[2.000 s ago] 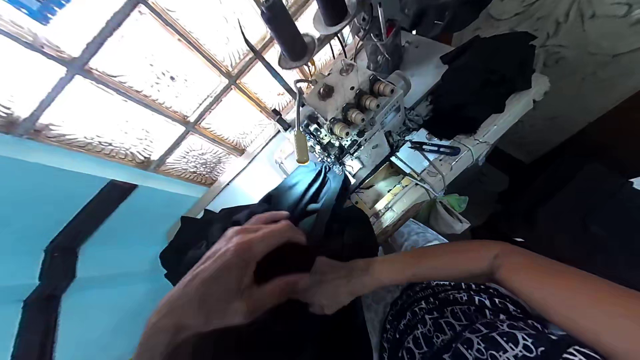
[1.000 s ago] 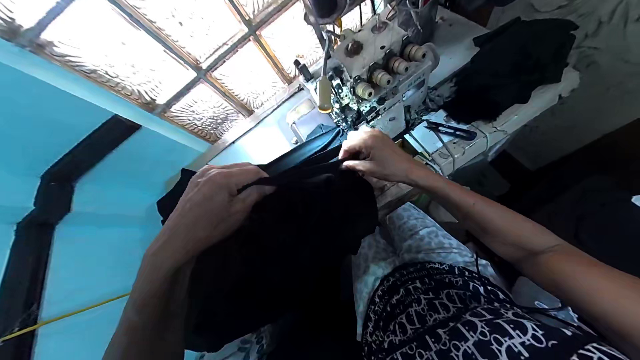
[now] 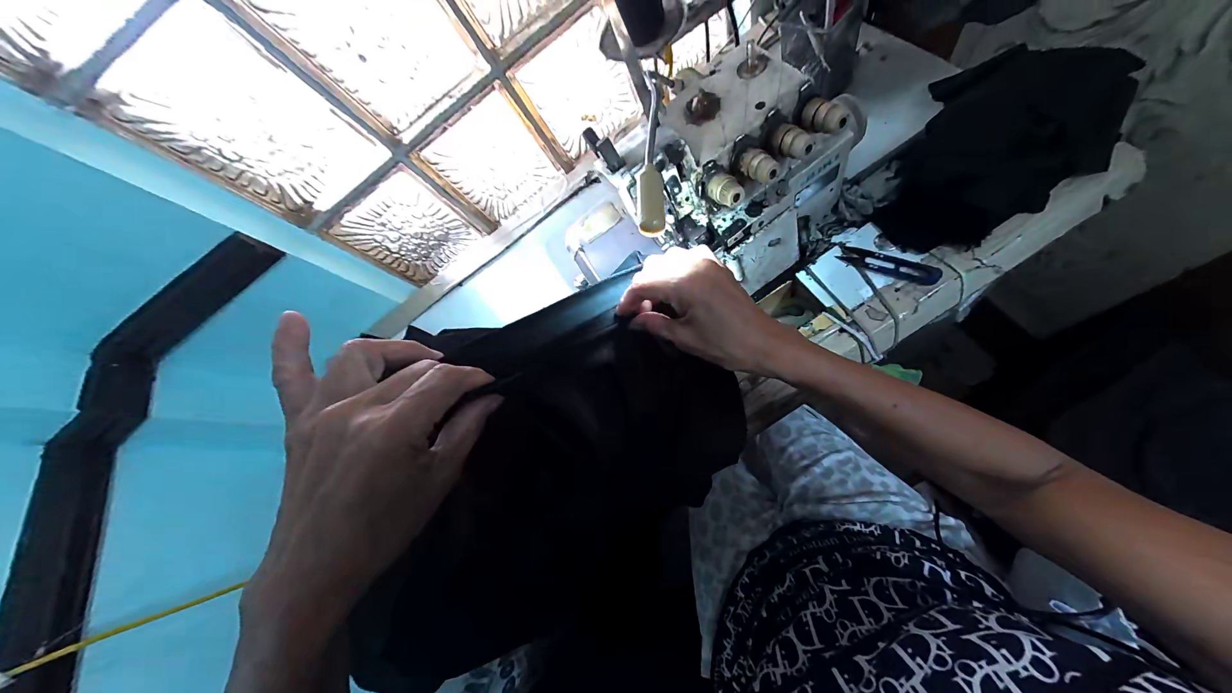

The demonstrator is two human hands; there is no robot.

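Note:
Black fabric [image 3: 577, 433] hangs over my lap, its upper edge drawn out in a line between both hands. My left hand [image 3: 375, 433] pinches that edge between fingers and thumb tip at the left, another digit raised. Nearer the machine, my right hand [image 3: 693, 303] grips the same edge with its thumb and bent fingers. Just beyond it stands an overlock sewing machine [image 3: 770, 164] with several tension dials and a lit needle area. The cloth's far edge reaches the machine's pale bed; whether it lies under the presser foot is hidden by my right hand.
On the worktable [image 3: 1020, 241] to the right lie a black cloth pile [image 3: 1030, 144] and a dark utility knife [image 3: 890, 265] beside white paper. A thread cone [image 3: 647, 21] stands above the machine. A glass-block window [image 3: 385, 115] and blue wall [image 3: 192, 481] bound the left side.
My hands, close together two seconds ago, are now apart along the fabric edge. Since one second ago, a digit of my left hand has lifted away from the cloth.

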